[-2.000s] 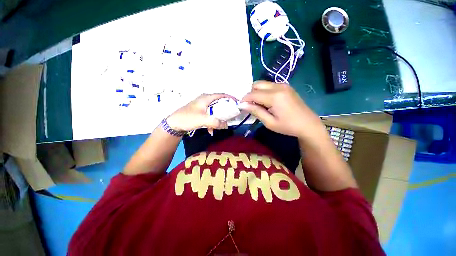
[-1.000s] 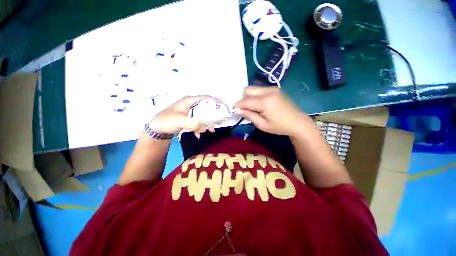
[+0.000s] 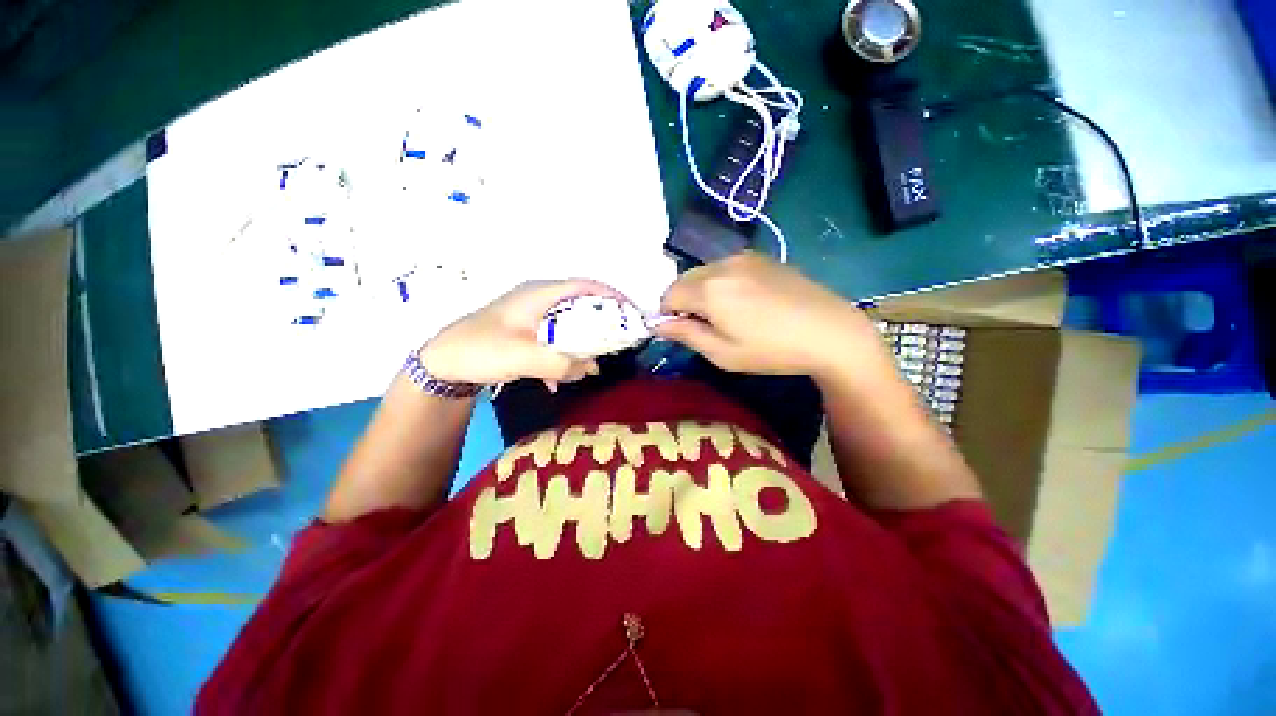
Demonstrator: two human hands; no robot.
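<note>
My left hand (image 3: 511,336) holds a white rounded unit (image 3: 591,326) with blue marks at the bench's front edge, above my lap. My right hand (image 3: 749,315) is just right of it, thumb and finger pinched on a small pale tip (image 3: 658,323) at the unit's right end. Whether the tip is a plug or part of the unit's cord cannot be told. A dark cable shows below my right hand. Small white parts with blue tabs (image 3: 330,262) lie scattered on the white sheet (image 3: 539,168).
A round white unit (image 3: 700,48) with looped white cord lies over a dark power strip (image 3: 738,165), a black adapter (image 3: 708,237) beside it. A black box (image 3: 897,161) with a round metal piece (image 3: 882,28) stands further right. An open carton (image 3: 1029,406) of small pale pieces is below right.
The view has shifted, so the bench items appear further left and slightly higher. The unit has turned a little in my left hand. Both hands stay together at the unit.
</note>
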